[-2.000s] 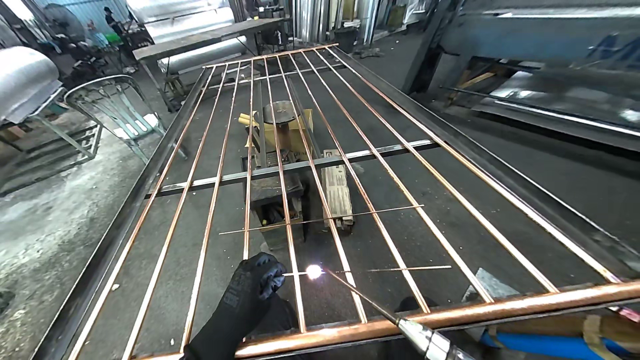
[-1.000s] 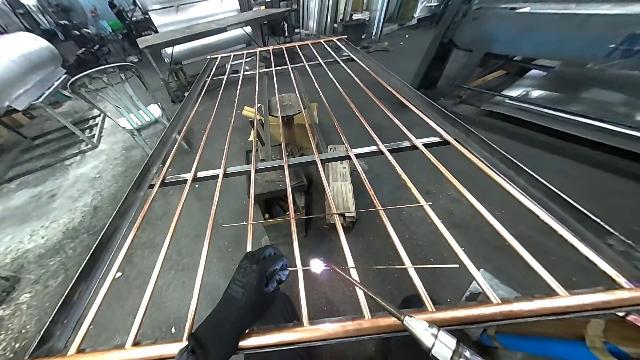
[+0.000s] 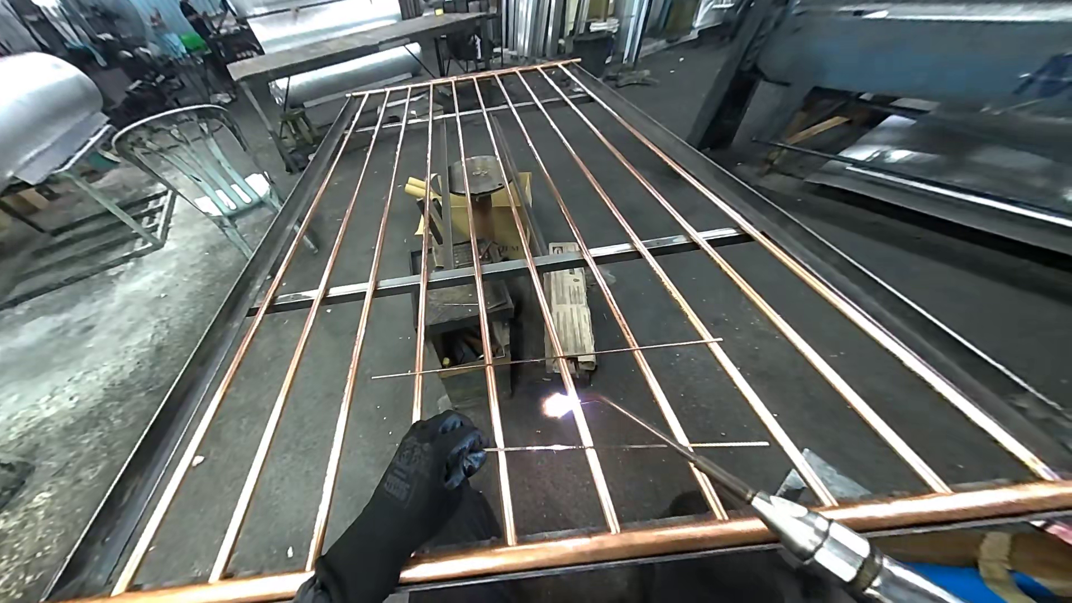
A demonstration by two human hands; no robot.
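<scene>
My left hand (image 3: 440, 461), in a black glove, pinches the left end of a thin metal rod (image 3: 553, 448) that reaches across the copper tubes (image 3: 592, 452). A gas torch (image 3: 804, 528) comes in from the lower right, its thin neck over the tubes and its bright flame (image 3: 559, 405) beside one tube, above the held rod. My right hand is out of the frame. A second thin rod (image 3: 536, 361) lies across the tubes farther off. A thick copper pipe (image 3: 653, 540) runs along the near edge, joined to the tubes.
A dark metal frame with a crossbar (image 3: 519, 266) bears the tubes. Beneath are a round-topped metal stand (image 3: 479, 176), a box (image 3: 469, 335) and a wooden block (image 3: 569, 310). A metal chair (image 3: 201, 176) stands at left, a long table (image 3: 360, 42) behind and a large machine (image 3: 930, 59) at right.
The torch tip and flame have moved away from the held rod, toward the far side. My left hand has kept its grip on the rod.
</scene>
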